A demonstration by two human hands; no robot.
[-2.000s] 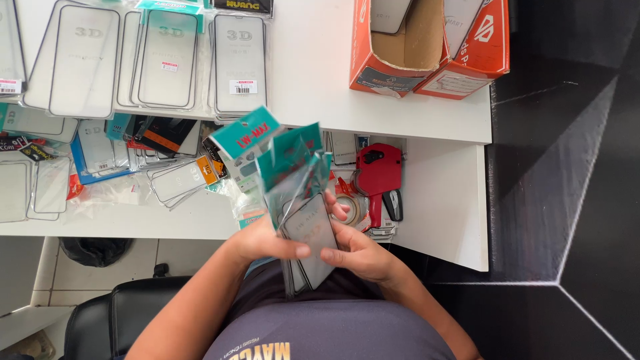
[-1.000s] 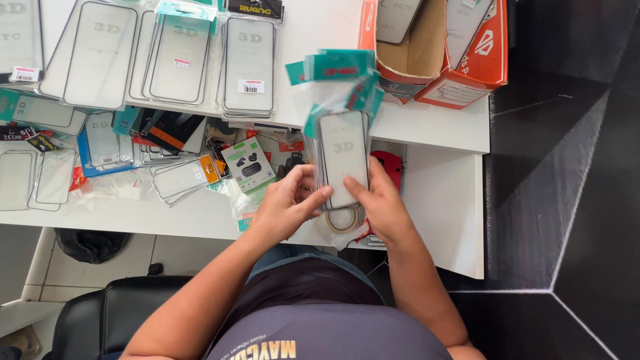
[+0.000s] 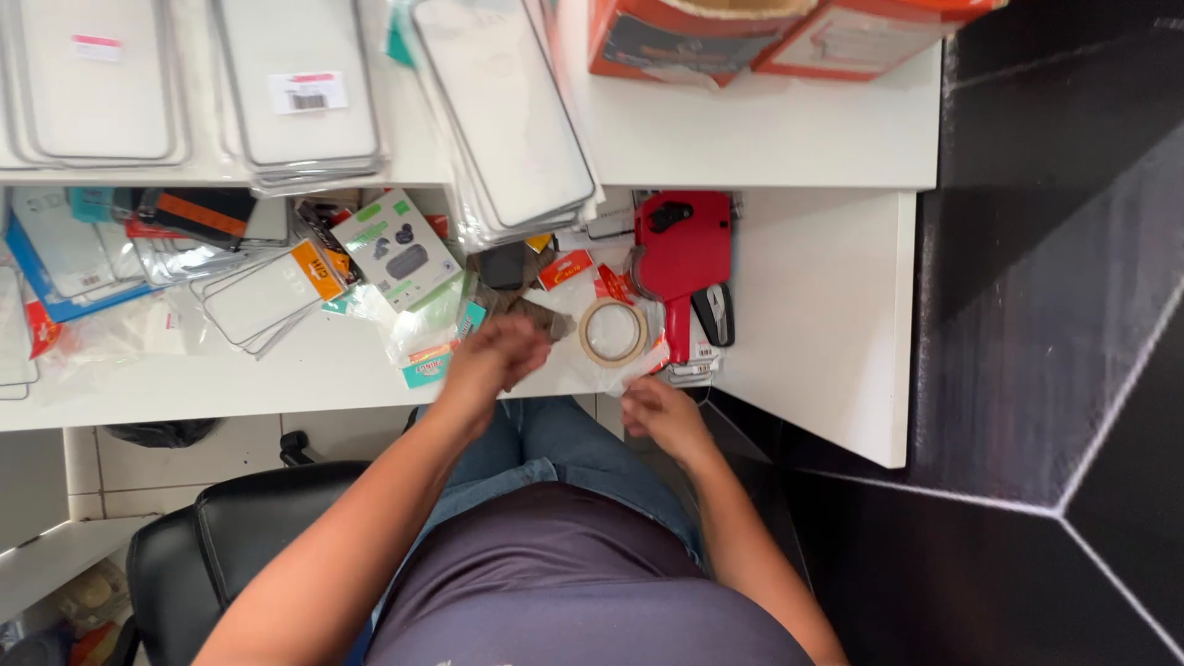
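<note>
My left hand (image 3: 499, 356) is blurred, fingers curled, over the front of the lower shelf beside teal-topped packaging; nothing shows in it. My right hand (image 3: 655, 412) is at the shelf's front edge, touching or just over a clear plastic wrapper (image 3: 627, 375); a grip on it cannot be made out. Between and above the hands lies a roll of tape (image 3: 612, 332). Behind it rest a red price label gun (image 3: 683, 250) and a black stapler (image 3: 714, 314). A stack of packaged screen protectors (image 3: 509, 120) lies on the upper surface, jutting over its edge.
More screen protector stacks (image 3: 301, 88) line the upper surface, with orange-red boxes (image 3: 703, 42) at right. An earbuds box (image 3: 398, 250) and loose protector packs (image 3: 264, 296) crowd the lower shelf. A white side panel (image 3: 823, 314) bounds it; a black chair (image 3: 250, 518) stands at left.
The packaged protectors, held in both hands earlier, now rest on the upper surface. My hands have come apart and are lower, near the shelf's front edge. The view has moved closer.
</note>
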